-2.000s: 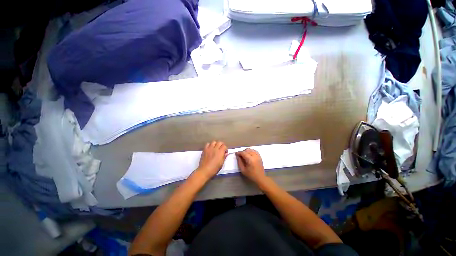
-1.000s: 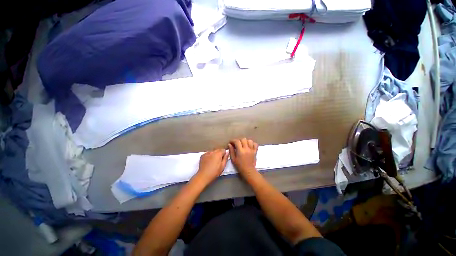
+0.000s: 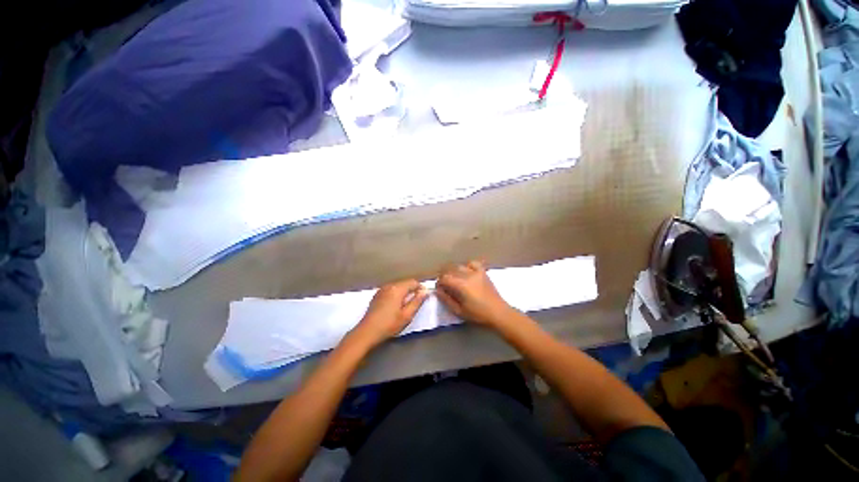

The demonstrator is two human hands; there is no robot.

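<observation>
A long white cut panel (image 3: 311, 325) lies along the near table edge, flared at its left end, where a blue patch shows. My left hand (image 3: 396, 309) and my right hand (image 3: 468, 290) are close together at the panel's middle, fingers bent at its upper edge. The fingertips of both hands look pinched on the panel, which shows a small raised fold between them. What lies under my fingers is hidden.
A stack of white panels (image 3: 377, 179) lies across the middle of the table (image 3: 622, 169). A purple cloth bundle (image 3: 207, 85) is behind it. The steam iron (image 3: 692, 268) is parked at right beside white rags (image 3: 744, 221). A tied white bundle (image 3: 622, 13) is at the back.
My right hand was flatter on the panel a second ago and has turned, its fingers now bent inward. A small fold now shows between my hands. The whole view has shifted slightly.
</observation>
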